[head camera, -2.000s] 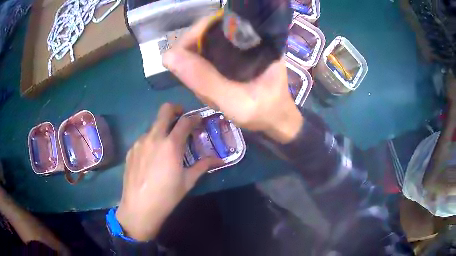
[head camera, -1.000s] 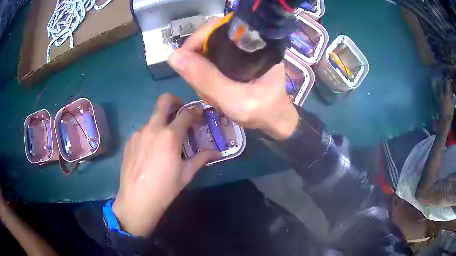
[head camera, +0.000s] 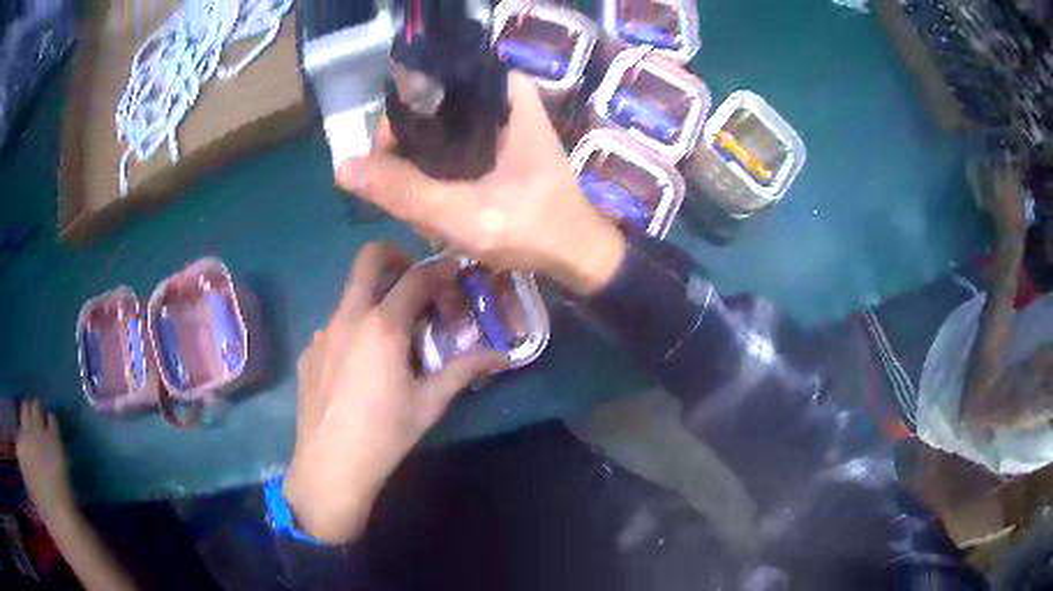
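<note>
A pink housing (head camera: 483, 318) with a white frame at its rim and a blue-purple cell inside sits on the green mat in front of me. My left hand (head camera: 375, 358) grips its left side, fingers at the far rim and thumb at the near rim. My right hand (head camera: 491, 196) is closed around the dark electric screwdriver (head camera: 445, 116), held upright above and beyond the housing. The screwdriver's tip is hidden behind my right hand.
The silver-grey feeder (head camera: 346, 87) stands behind the screwdriver. A cardboard tray (head camera: 231, 150) at far left holds white frames (head camera: 173, 87). Two pink housings (head camera: 199, 329) stand left; several framed ones (head camera: 647, 104) and a pale one (head camera: 753, 156) stand right. Other people's arms (head camera: 46, 468) show at both sides.
My right hand and the screwdriver have shifted left toward the feeder. The framed housings at the right appear further left and less covered. My left hand still holds the same housing.
</note>
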